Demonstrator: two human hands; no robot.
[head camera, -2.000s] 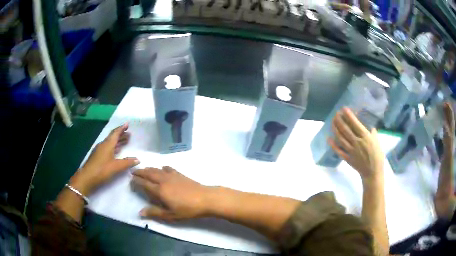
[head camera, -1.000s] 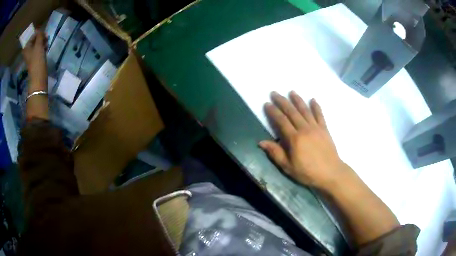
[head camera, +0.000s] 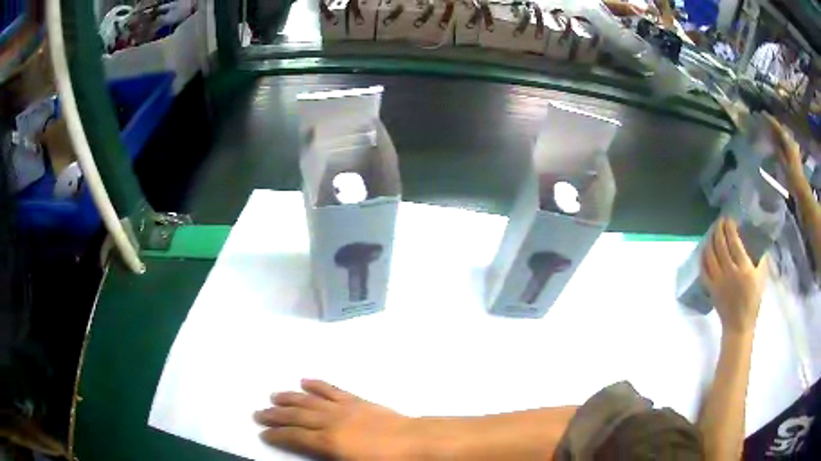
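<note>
Two tall pale grey-blue retail boxes stand upright on the white work sheet (head camera: 450, 387). The left box (head camera: 356, 270) and the right box (head camera: 549, 257) both have their top lids up and mouths open. Each shows a dark T-shaped device printed on its front and a white round piece in its mouth. My right hand (head camera: 329, 423) lies flat and empty on the sheet's front part, palm down, below the left box and not touching it. My left hand is not in view.
At the right, another person's hand (head camera: 736, 275) is on a further box (head camera: 695, 284). A dark conveyor belt (head camera: 459, 135) runs behind the sheet, with a row of items beyond. A blue bin (head camera: 148, 112) and a green post stand at the left.
The view has swung back from the brown carton at the left to the bench. My left hand, seen in the carton a second ago, has left the view. My right hand still rests on the sheet.
</note>
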